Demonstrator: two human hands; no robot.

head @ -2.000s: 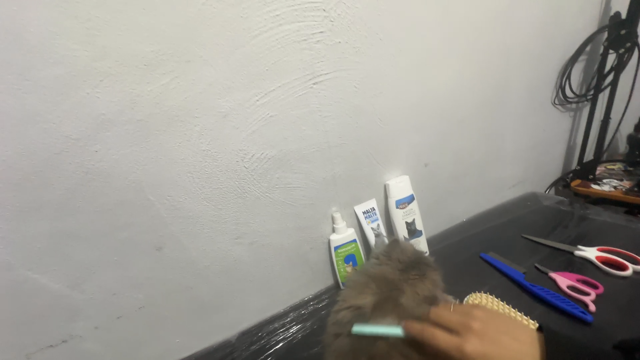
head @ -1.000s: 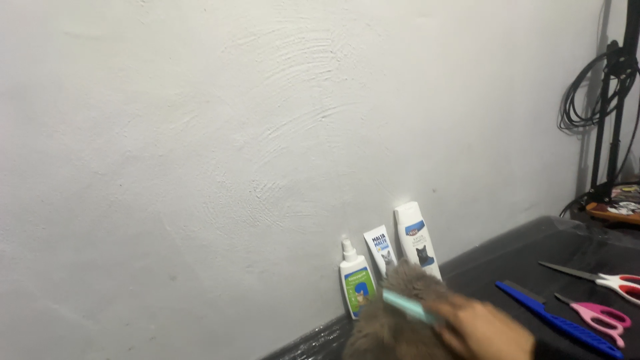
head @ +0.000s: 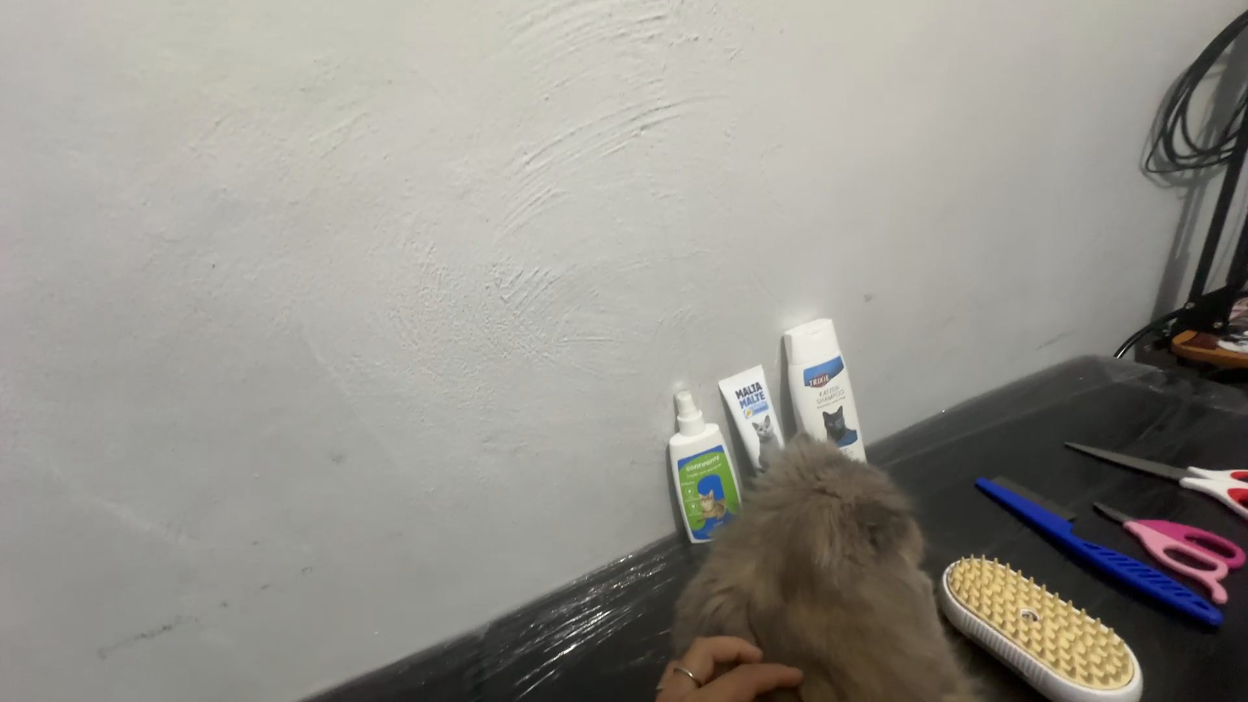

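Observation:
A long-haired grey-brown furry animal (head: 829, 575), seen from behind, is on the black plastic-covered table (head: 585, 604) by the wall. My left hand (head: 726, 671), with a ring on one finger, touches its fur at the bottom edge. The fingers are bent, and much of the hand is cut off. My right hand is out of view. Beyond the animal, a spray bottle (head: 704, 483), a white tube (head: 753, 414) and a Trixie shampoo bottle (head: 824, 390) lean against the wall. To its right lies a white oval brush (head: 1038, 624) with yellowish bristles facing up.
Right of the brush are a blue-handled comb (head: 1102, 551), pink-handled scissors (head: 1180, 546) and red-and-white-handled scissors (head: 1209, 483). A coiled black cable (head: 1194, 127) hangs by a dark stand at the far right. The textured wall (head: 390, 292) borders the table.
My right hand, which held a teal tool against the fur in both earlier frames, has left the view with it. My left hand now shows at the bottom edge. The brush is back in view.

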